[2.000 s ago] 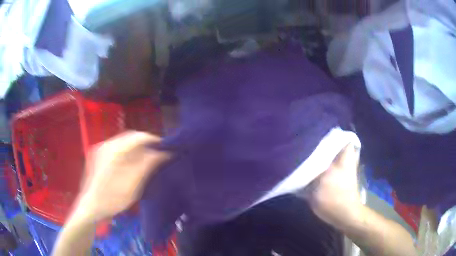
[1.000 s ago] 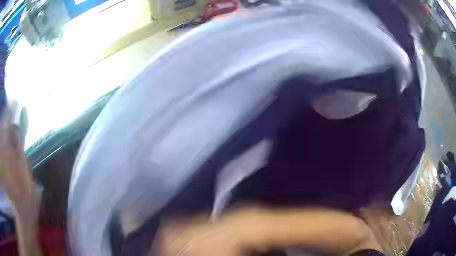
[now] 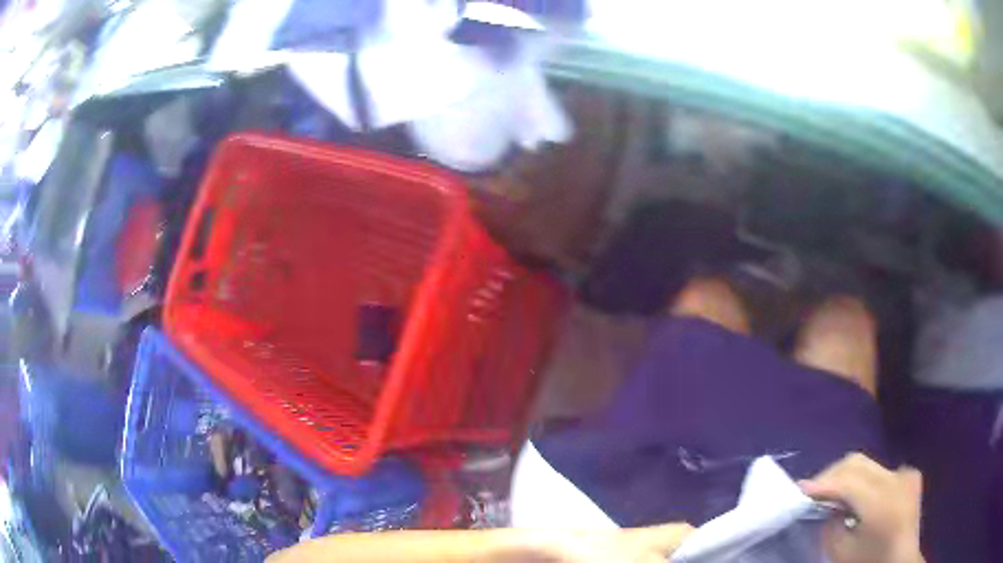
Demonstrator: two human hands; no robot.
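A dark navy-purple cloth (image 3: 715, 407) lies over my lap. A white to pale grey panel (image 3: 759, 508) is at the bottom right of centre, between my hands. My right hand (image 3: 874, 508) holds its upper corner, with a small metal tool, probably thread snips (image 3: 841, 512), showing at the fingers. My left hand (image 3: 649, 541) reaches in from the left along the bottom edge, its fingers at the pale panel; it is partly cut off and blurred, so its grip is unclear. Another white cloth point (image 3: 555, 495) stands left of the dark cloth.
A red lattice basket (image 3: 423, 176) stands left of my legs, with a small dark thing inside. A blue basket (image 3: 182, 385) with mixed scraps is under it. Pale cloth (image 3: 473, 99) hangs off the table's green-grey edge (image 3: 770, 99). Dark cloth lies at the far right.
The view has swung from the table and the large raised pale cloth down to the lap and baskets. The hands are now close together at the bottom, by the pale panel.
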